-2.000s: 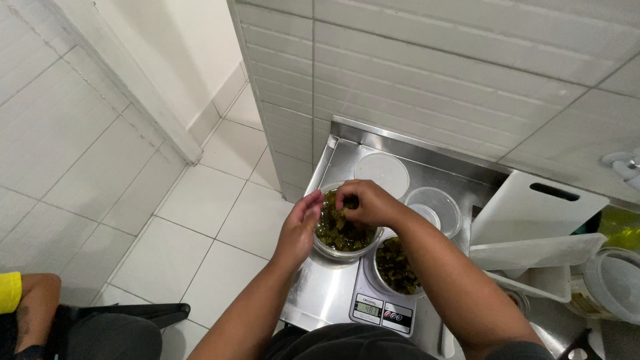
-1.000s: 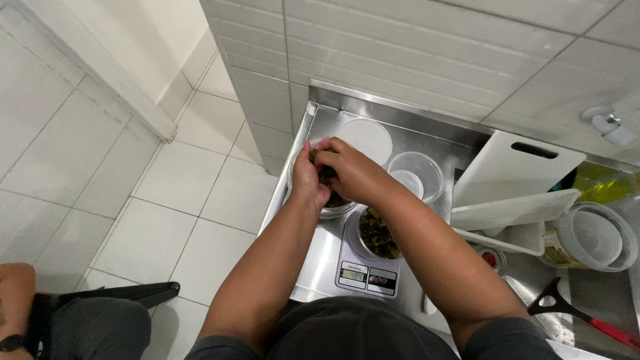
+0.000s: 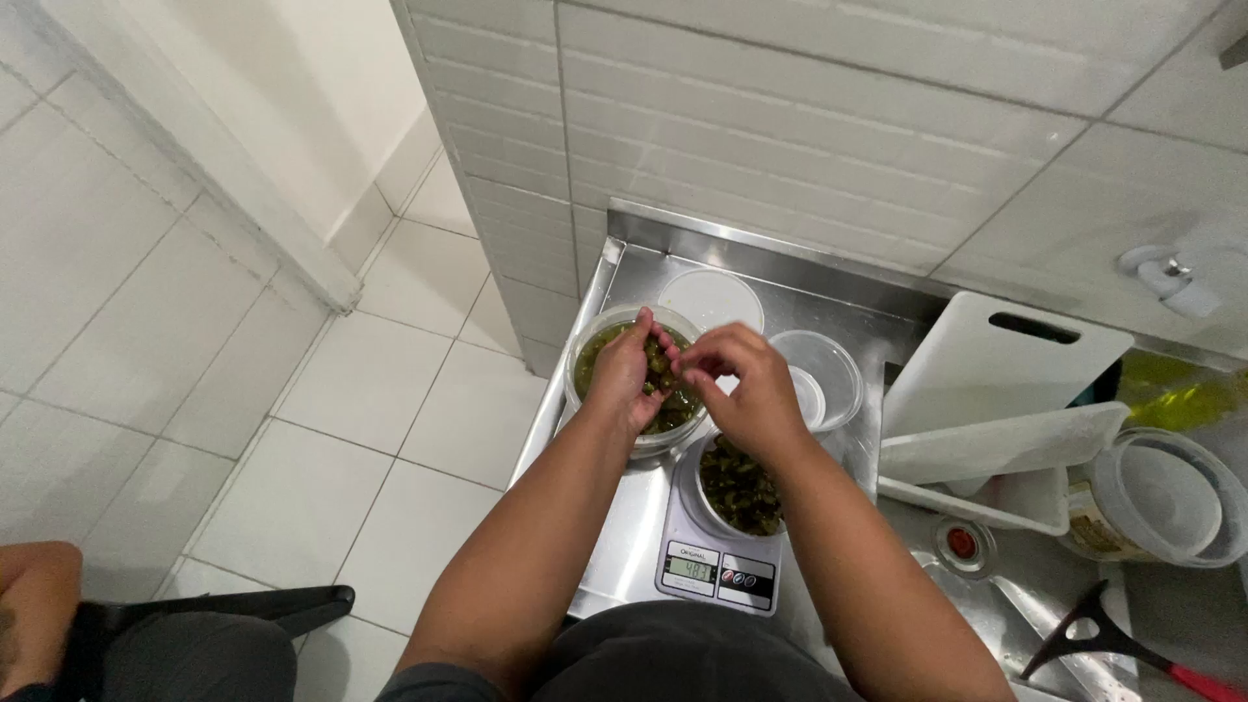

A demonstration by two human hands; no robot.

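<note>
Over a round clear plastic tub [image 3: 575,366] of green pieces in liquid, my left hand [image 3: 624,375] is cupped around some of the dark green pieces [image 3: 660,363]. My right hand [image 3: 746,385] is beside it, its fingertips pinched near the left fingers; whether they hold a piece cannot be told. Closer to my body, a bowl of chopped dark green pieces [image 3: 738,487] sits on a white digital kitchen scale [image 3: 680,546] with a lit display. My right forearm partly covers the bowl.
A white round lid [image 3: 712,297] and an empty clear tub [image 3: 840,375] lie behind. White cutting boards [image 3: 985,361], a large clear bucket [image 3: 1160,497], a yellow-green bottle [image 3: 1175,390] and a black-and-red utensil [image 3: 1092,634] are right. Another person's arm [image 3: 39,604] shows lower left.
My hands were close together over the tub one second ago; now they are apart enough to show the green pieces between them. The right hand has moved right.
</note>
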